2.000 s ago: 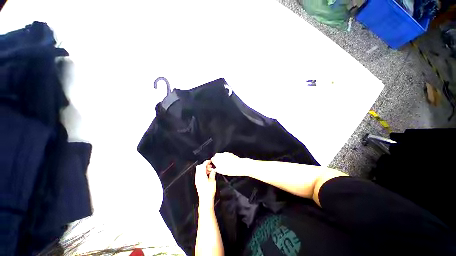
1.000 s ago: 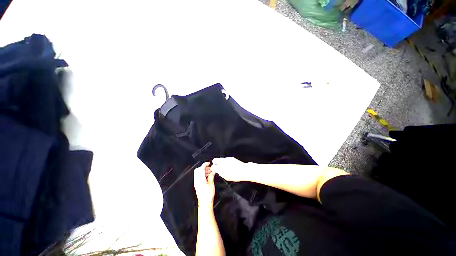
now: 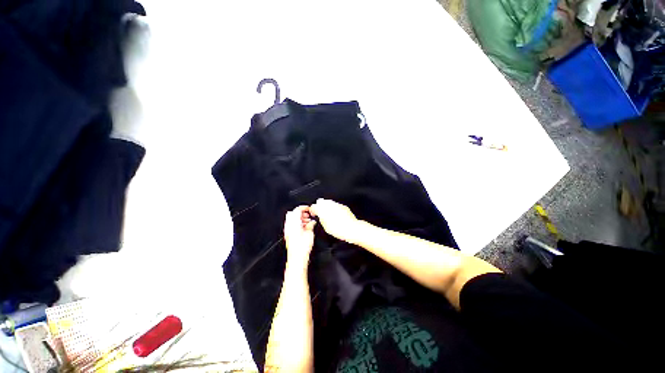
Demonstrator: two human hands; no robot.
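Note:
A black vest (image 3: 343, 160) lies spread on the white table with its front up. A dark hanger (image 3: 269, 89) is in its neck, the hook pointing away from me. Thin light stitch lines show on the front. My left hand (image 3: 298, 221) and my right hand (image 3: 332, 217) meet at the vest's centre front, fingertips together and pinched. Something small and reddish shows at the left fingertips, too small to name. Whether a needle or thread is between the fingers cannot be seen.
Dark navy garments (image 3: 58, 138) are piled at the left. A red thread spool (image 3: 157, 336) and loose threads (image 3: 197, 362) lie at the near-left. A small snips-like tool (image 3: 486, 143) lies at the right. A blue bin (image 3: 594, 87) and green sack (image 3: 503, 36) stand on the floor.
The view has shifted, bringing the red spool and near-left items into sight. Both hands stay together at the vest's centre front.

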